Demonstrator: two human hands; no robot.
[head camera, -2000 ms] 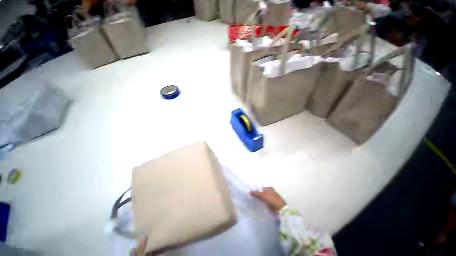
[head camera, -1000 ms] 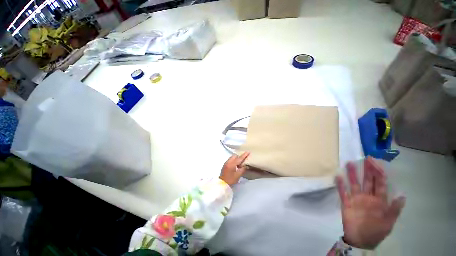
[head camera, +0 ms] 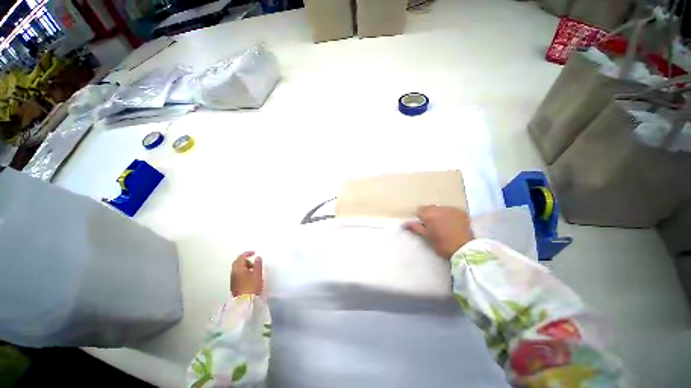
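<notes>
The beige tote bag (head camera: 401, 191) lies flat on the white sheets. Thin wrapping tissue paper (head camera: 356, 258) is folded up over its near part; only the far strip shows. One dark bag handle (head camera: 317, 212) sticks out at the left. My left hand (head camera: 247, 275) is at the left edge of the tissue, fingers bent, seemingly pinching it. My right hand (head camera: 445, 227) lies on the tissue's folded edge over the bag, fingers pointing left.
A blue tape dispenser (head camera: 535, 208) stands just right of the bag, another (head camera: 136, 186) at left. A wrapped tote (head camera: 83, 265) stands at near left. Unwrapped totes (head camera: 606, 167) stand at right. A blue tape roll (head camera: 413, 104) lies beyond the bag. Plastic-wrapped packs (head camera: 227, 78) lie far left.
The tissue now covers the near part of the bag. My right hand has come down onto it from the right; my left hand has moved left, off the bag. The view has shifted.
</notes>
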